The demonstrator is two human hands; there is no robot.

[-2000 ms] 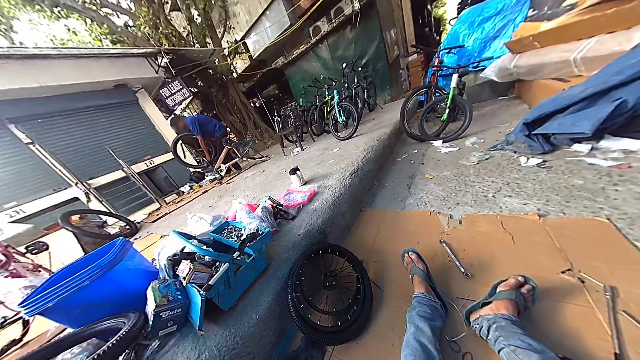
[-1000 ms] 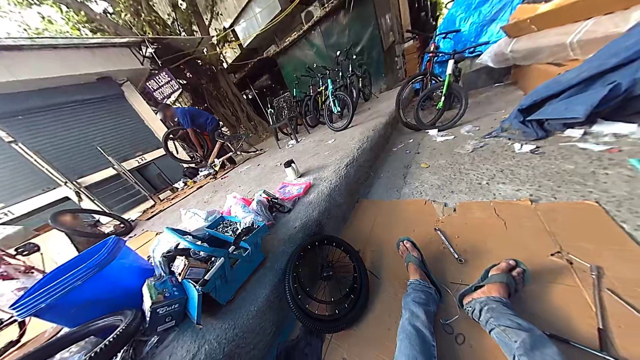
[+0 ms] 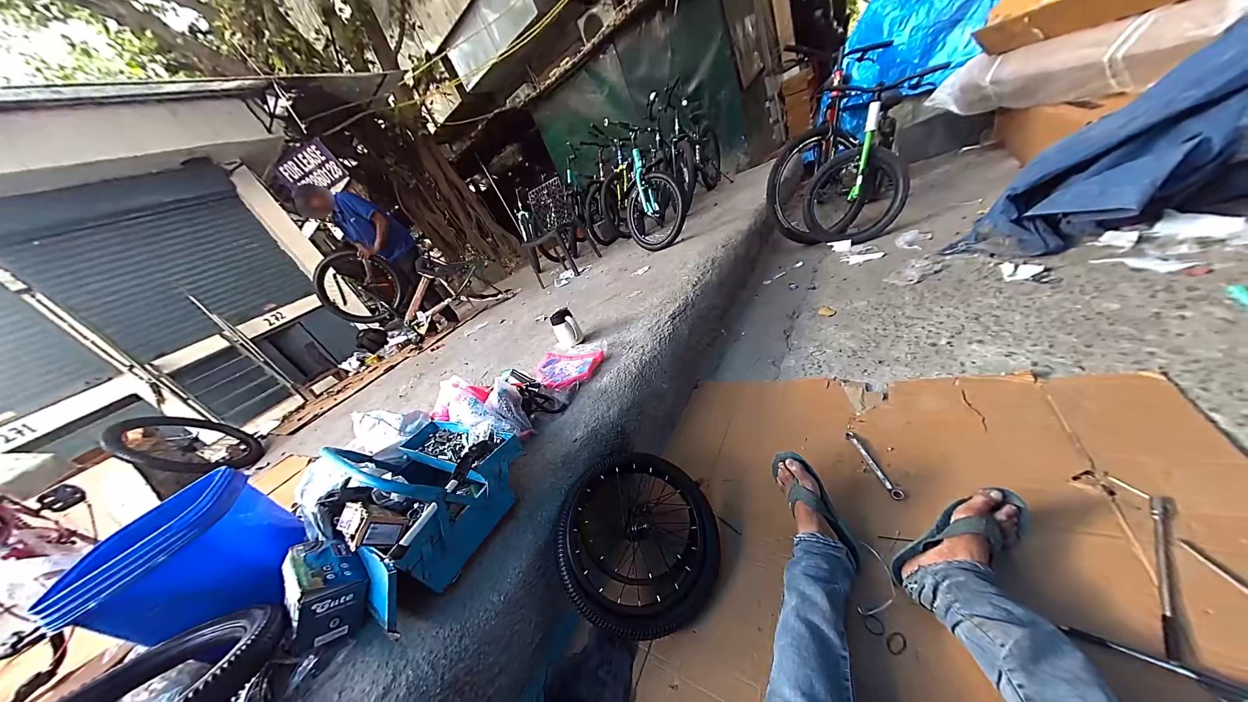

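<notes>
Neither of my hands shows in the head view, so what they hold is hidden. My two feet in green flip-flops rest on a flattened cardboard sheet (image 3: 770,429). A bicycle wheel with a black tyre (image 3: 639,546) lies left of my feet, partly over the cardboard's edge. Between and beyond my feet lies a metal wrench (image 3: 875,465). Farther right are a long-handled metal tool (image 3: 1164,575) and thin rods. Small dark rings (image 3: 895,643) and a thin cable lie between my legs.
A blue toolbox (image 3: 453,546) full of small parts stands at left, beside a blue plastic tub (image 3: 175,556) and another tyre (image 3: 195,663). A raised concrete kerb (image 3: 682,341) runs beyond. Parked bicycles (image 3: 651,200) stand farther back. A person in blue (image 3: 375,229) bends over a bicycle.
</notes>
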